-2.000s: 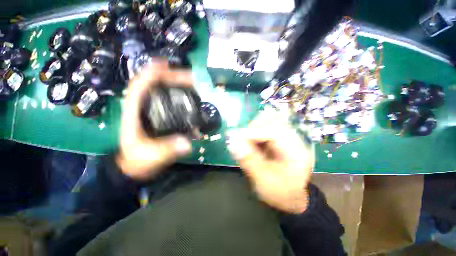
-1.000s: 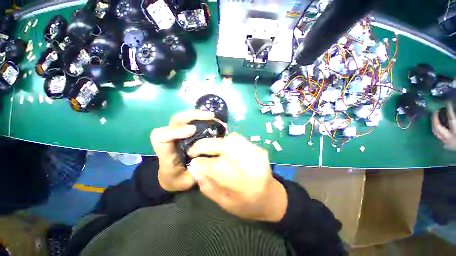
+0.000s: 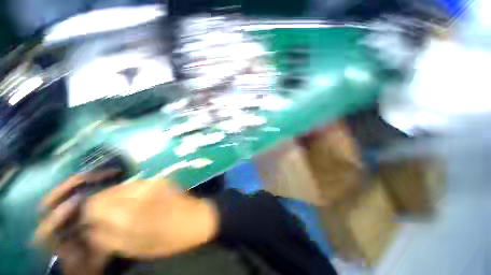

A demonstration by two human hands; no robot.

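Note:
The view is strongly blurred. My right hand (image 3: 153, 217) is at the lower left, back of the hand up, its fingers pressed round a small black plastic housing (image 3: 72, 217). My left hand (image 3: 51, 217) is on the far side of the housing, partly covered by my right hand, with its fingers around it. The housing shows only as a dark patch between the hands. Another black housing (image 3: 105, 161) is on the green bench mat (image 3: 323, 96) just beyond my hands.
A silver-white box (image 3: 121, 78) stands beyond my hands. Right of it lies a heap of silver-white parts (image 3: 226, 70). Dark housings (image 3: 32, 118) are at the left, others (image 3: 296, 64) farther right. Brown cardboard boxes (image 3: 331, 161) are below the bench edge. A large blurred white shape (image 3: 447, 86) is at the right.
The view has swung to the right, so the bench things and my hands appear farther left. More boxes and the white shape have come into view. Both hands remain together at the housing.

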